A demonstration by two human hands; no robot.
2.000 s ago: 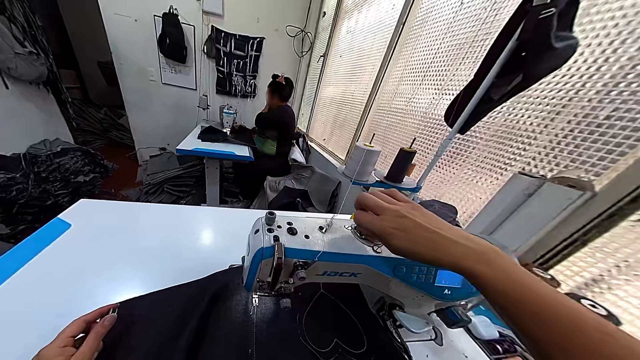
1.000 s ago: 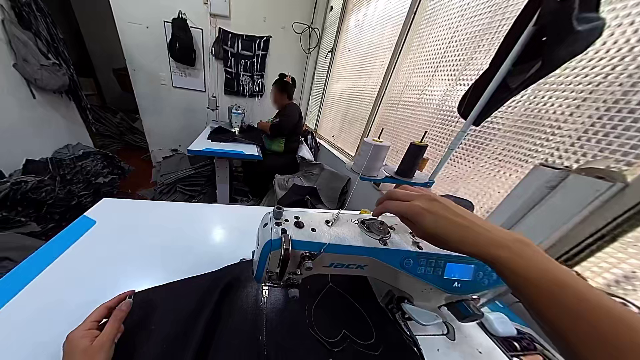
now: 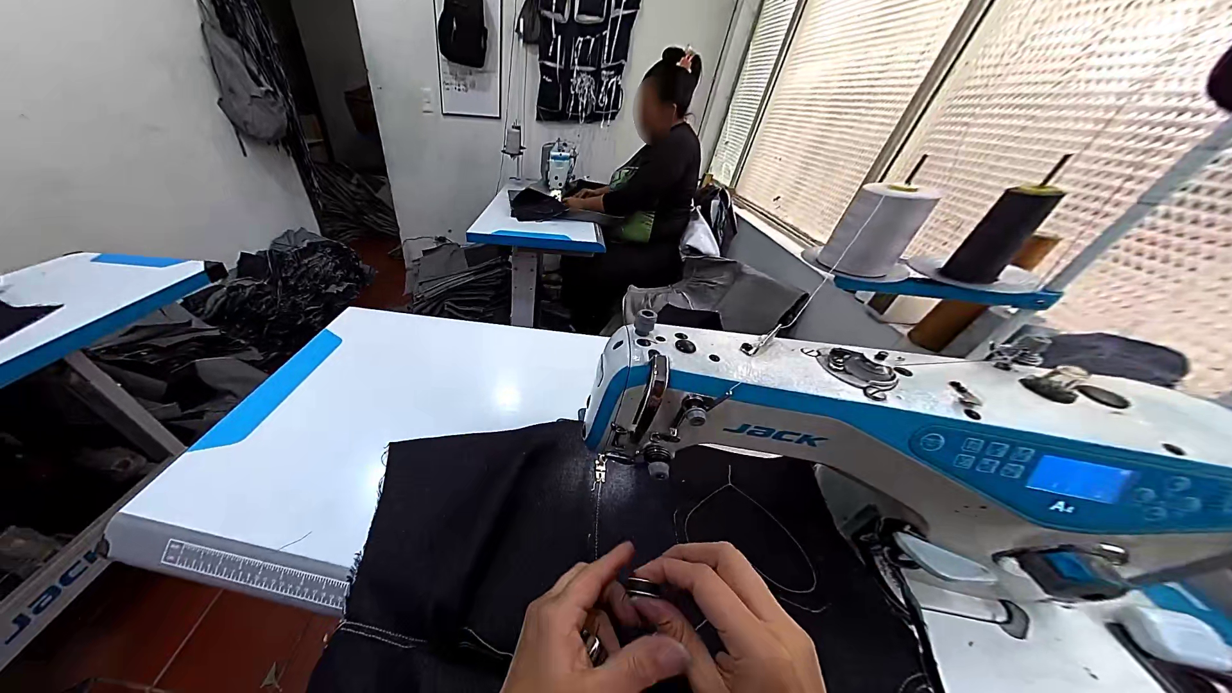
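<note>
Over dark denim cloth (image 3: 462, 539), my left hand (image 3: 573, 630) and my right hand (image 3: 736, 616) meet in front of the sewing machine (image 3: 808, 433). Between the fingertips is a small round metal part (image 3: 643, 585), which looks like a bobbin. A second small metal piece (image 3: 593, 648) shows among the left fingers; its exact kind cannot be told. The cloth lies beneath the presser foot (image 3: 601, 470), with a light stitched line running from it towards my hands. A loop of pale thread (image 3: 813, 568) lies on the cloth at the right.
White and black thread cones (image 3: 876, 226) stand on a blue holder (image 3: 962, 292) behind the machine. The white table (image 3: 433, 371) has a ruler strip at its front edge. Another person (image 3: 664, 164) sits sewing at a farther table (image 3: 539, 236). Fabric piles (image 3: 279, 289) lie at the left.
My right hand has come down from the top of the machine, and my left has left the cloth's left edge. Both now meet around small metal parts. The view has shifted.
</note>
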